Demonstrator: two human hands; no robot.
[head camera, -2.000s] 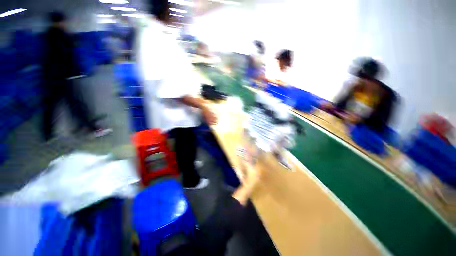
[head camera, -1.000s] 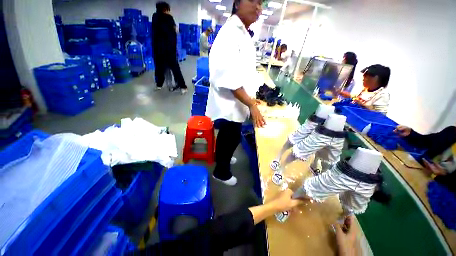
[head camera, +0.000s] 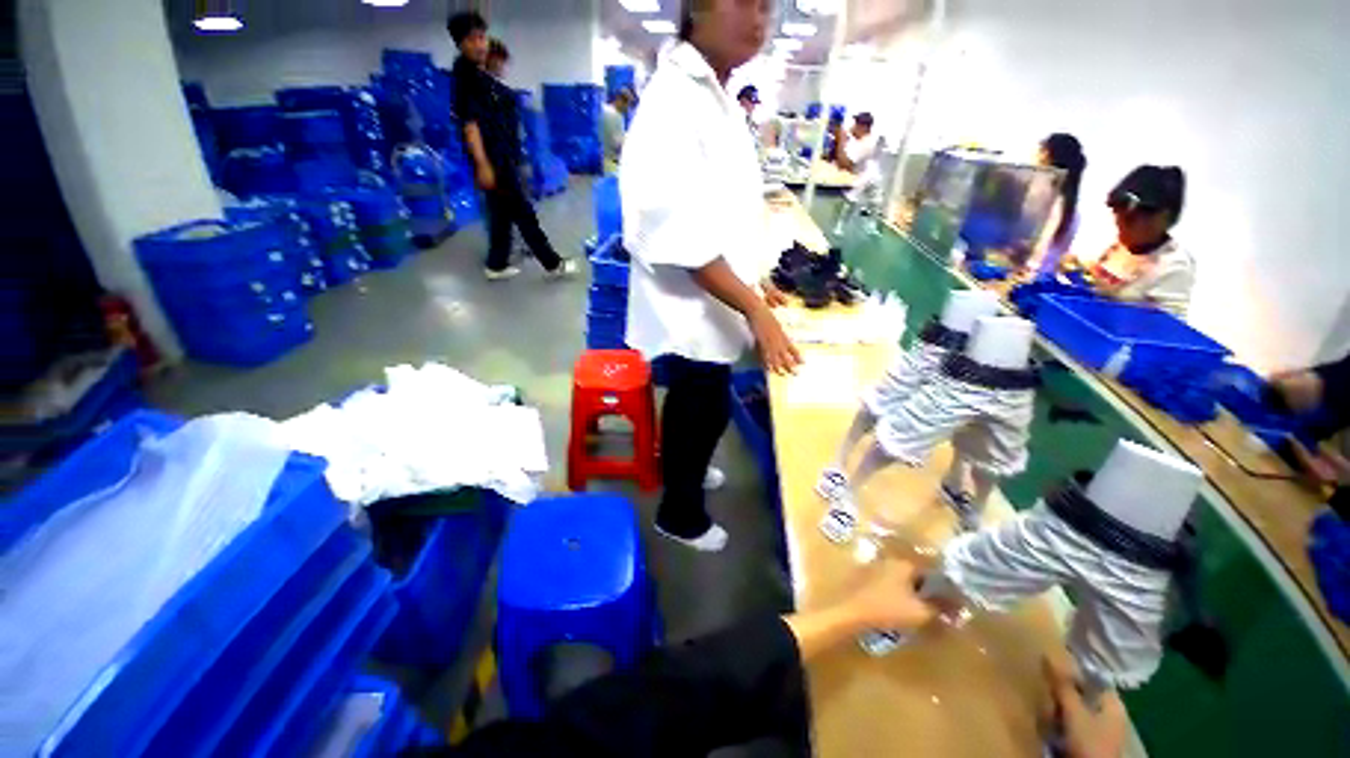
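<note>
The nearest leg part (head camera: 1073, 555), striped grey-white shorts with a dark sash and a pale block on top, stands tilted on the brown bench (head camera: 948, 696). My left hand (head camera: 885, 595) grips its left leg just above the sandal. My right hand (head camera: 1084, 711) is at its other leg near the lower edge, with fingers around the lower leg; the foot is hidden. Two similar leg parts, one here (head camera: 989, 388) and one behind it (head camera: 906, 370), stand close together further up the bench.
A green conveyor (head camera: 1244, 674) runs along the bench's right. A person in white (head camera: 696, 208) stands at the bench's left, a hand on it. A blue stool (head camera: 575, 585), a red stool (head camera: 615, 407) and stacked blue trays (head camera: 252, 607) are at left. Dark parts (head camera: 814, 276) lie farther up.
The nearest leg part and both my hands sit slightly further right and lower in view. The part leans more to the right. The distant walkers have shifted.
</note>
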